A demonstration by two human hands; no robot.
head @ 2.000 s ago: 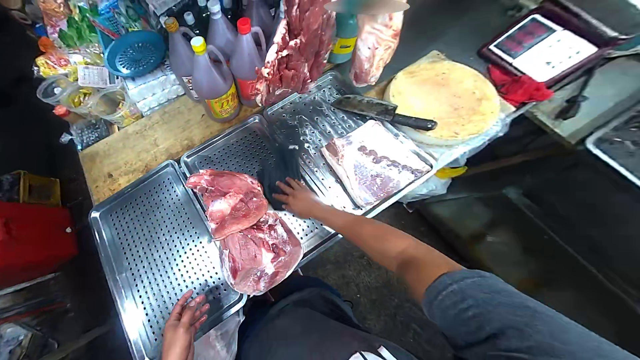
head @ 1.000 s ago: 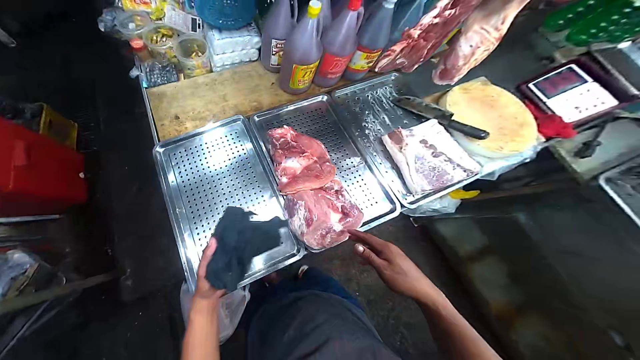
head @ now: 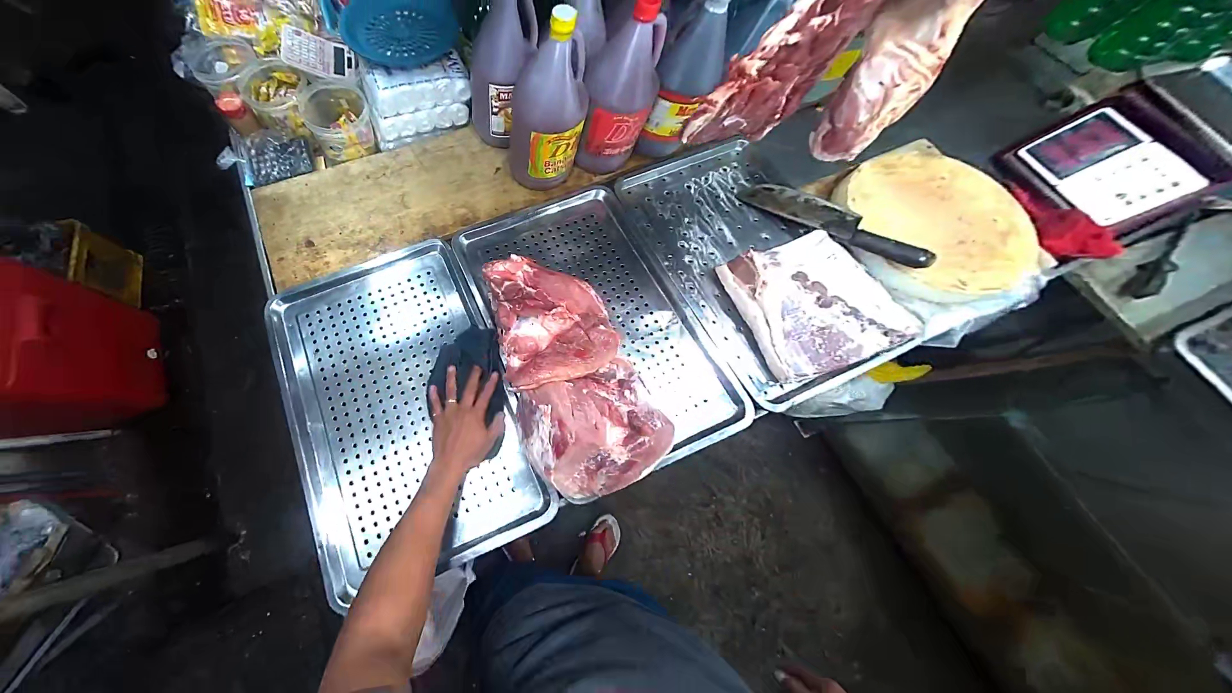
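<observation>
My left hand (head: 467, 419) presses a dark cloth (head: 470, 348) flat on the perforated metal tray (head: 371, 481) at the left. Its fingers are spread over the cloth, and a ring shows on one of them. Only the fingertips of my right hand (head: 807, 681) show at the bottom edge; what it may hold is hidden. Two raw pieces of meat, an upper one (head: 549, 322) and a lower one (head: 597, 428), lie on the middle tray (head: 688, 380), just right of the cloth. On the right tray (head: 664, 207) rests a slab of pork with ribs (head: 818, 303).
A cleaver (head: 837, 223) lies between the right tray and a round chopping board (head: 938, 217). Bottles of sauce (head: 549, 115) and hanging meat (head: 780, 72) stand along the back. A weighing scale (head: 1107, 164) is at the right, plastic tubs (head: 337, 120) at the back left.
The cloth, held up in my left hand over the left tray a second ago, now lies against that tray beside the meat. My right hand has drawn back from the meat to the bottom edge.
</observation>
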